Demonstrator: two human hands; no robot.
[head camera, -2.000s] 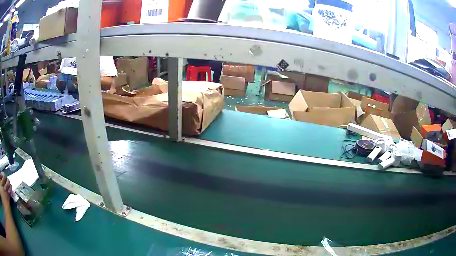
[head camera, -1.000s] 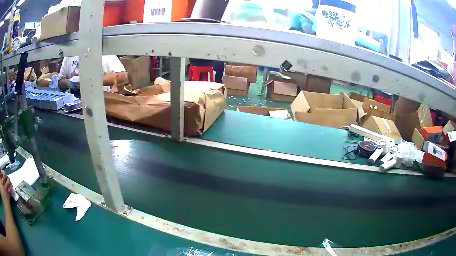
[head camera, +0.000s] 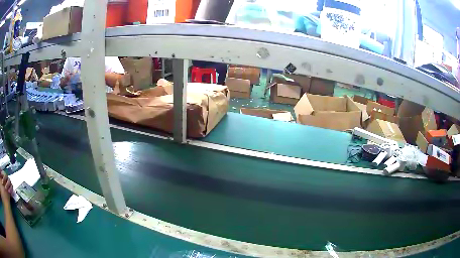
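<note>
Neither of my hands can be made out as mine. A bare forearm and hand (head camera: 6, 185) show small at the left edge, cut off by it; they seem to be another person's. The fingers are at the green lever press (head camera: 22, 128), beside its base with a clear-topped block (head camera: 27, 194). White paper (head camera: 25, 174) lies behind the block. A forked white scrap (head camera: 78, 205) lies on the green bench (head camera: 101, 237) right of the press. Shiny clear film (head camera: 189, 253) shows at the bottom edge.
A metal post (head camera: 96, 111) and loaded shelf (head camera: 227, 43) stand before the dark green belt (head camera: 242, 196). Beyond are a brown paper bundle (head camera: 146, 108), open cartons (head camera: 328, 113), white devices with cables (head camera: 398, 156) and a person in a white shirt (head camera: 113, 65).
The view has shifted slightly. The person in the white shirt has come more into view beside the post and moved their arms. The hand at the left edge has barely moved.
</note>
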